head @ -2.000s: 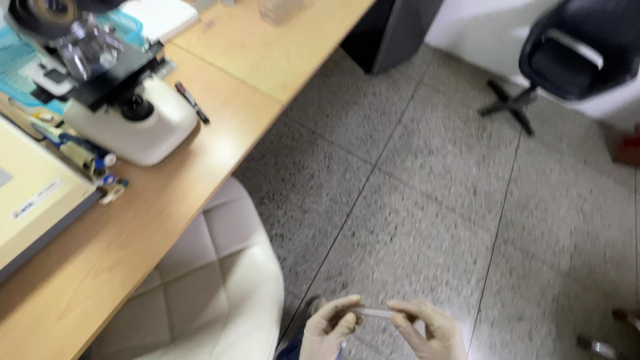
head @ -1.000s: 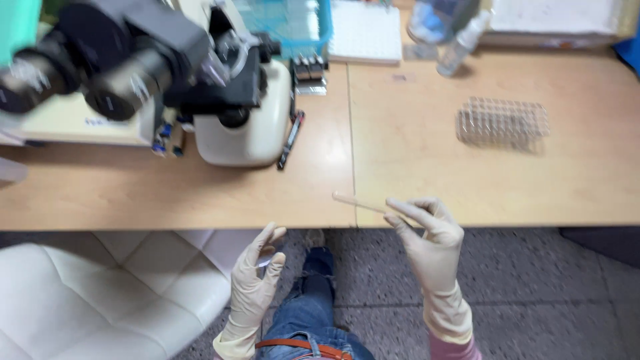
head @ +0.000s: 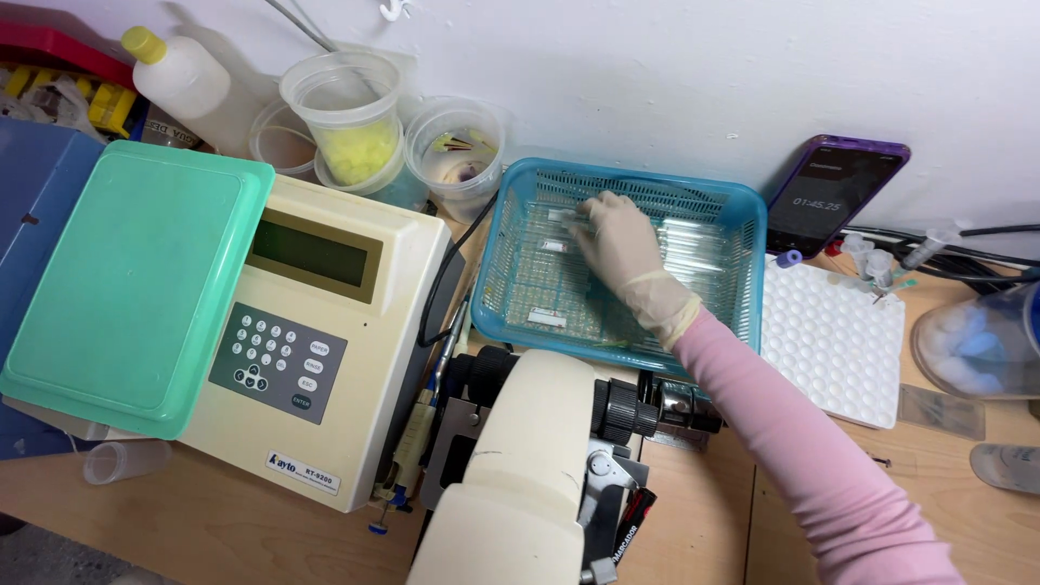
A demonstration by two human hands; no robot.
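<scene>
My right hand (head: 621, 248), in a pale latex glove, reaches into a blue plastic basket (head: 487, 313) by the wall. Its fingers are bent over small labelled items near the basket's upper left; whether they grip one I cannot tell. Two small white-labelled pieces (head: 547, 317) (head: 555, 245) lie in the basket's left half. Thin clear glass tubes (head: 695, 252) lie side by side in the right half, beside my hand. My left hand is out of view.
A microscope (head: 520, 471) stands in front of the basket. Left are a beige analyzer (head: 325, 382) with a green tray (head: 146, 284) on it, and plastic cups (head: 345, 114). Right are a white well plate (head: 833, 341), a phone (head: 837, 195) against the wall and a jar of cotton (head: 967, 341).
My right hand, which held a thin, pale stick-like item over the table edge, is now inside the basket. My left hand has left the view. The view has swung to the wall side.
</scene>
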